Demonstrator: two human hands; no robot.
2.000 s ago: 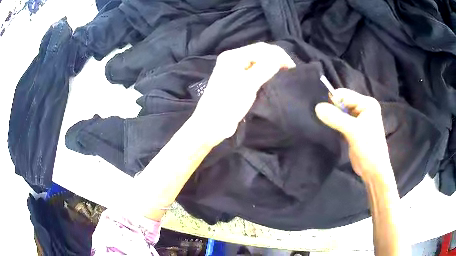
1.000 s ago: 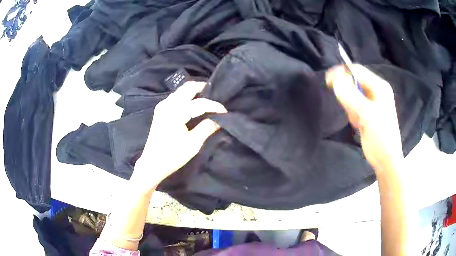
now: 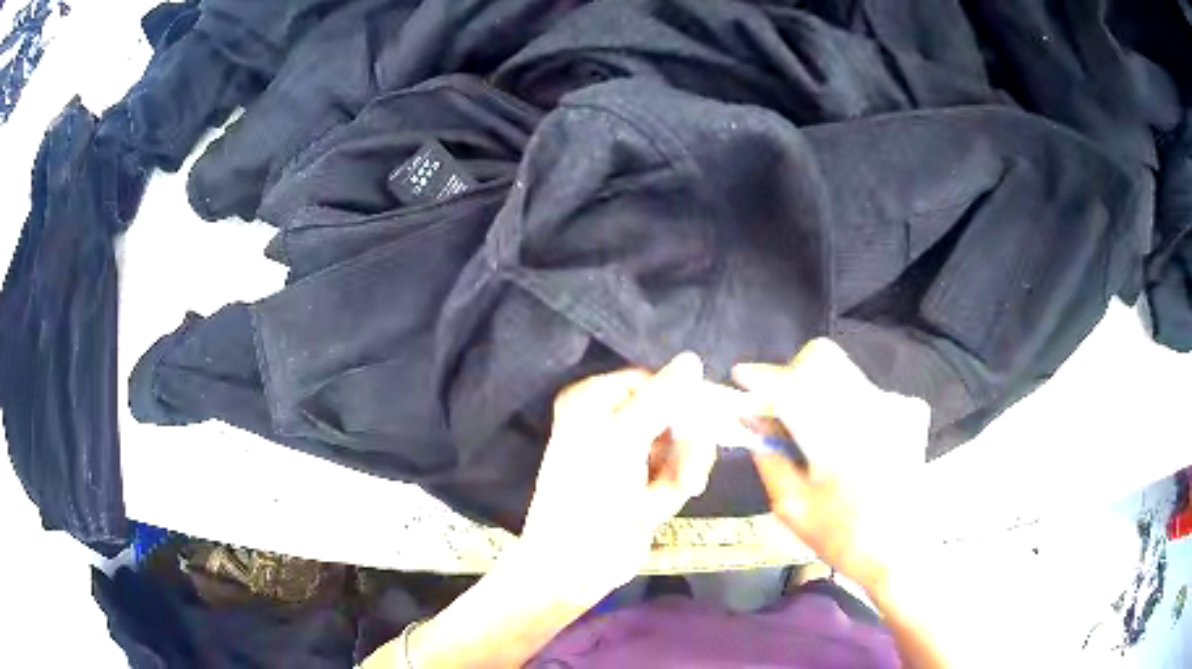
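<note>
A large dark garment (image 3: 680, 222) lies spread and rumpled on the white table. A small black label with white print (image 3: 429, 174) shows at its left part. My left hand (image 3: 614, 457) is at the garment's near edge, fingertips pinched together; overexposure hides whether cloth is between them. My right hand (image 3: 837, 451) is close beside it, fingertips almost touching the left ones. The right hand holds the thread snips (image 3: 769, 438), of which a blue part shows between the fingers; the blades are washed out by glare.
A dark sleeve-like piece (image 3: 59, 327) hangs along the table's left side. More dark garments (image 3: 1059, 65) are heaped at the far and right side. The worn yellowish table edge (image 3: 445, 533) runs in front. Below it are a blue bin edge (image 3: 150, 538) and gold-brown patterned cloth (image 3: 255, 572).
Both hands have moved to the near edge and come together, the left from the garment's left part, the right from the upper right. The cloth is spread flatter at right.
</note>
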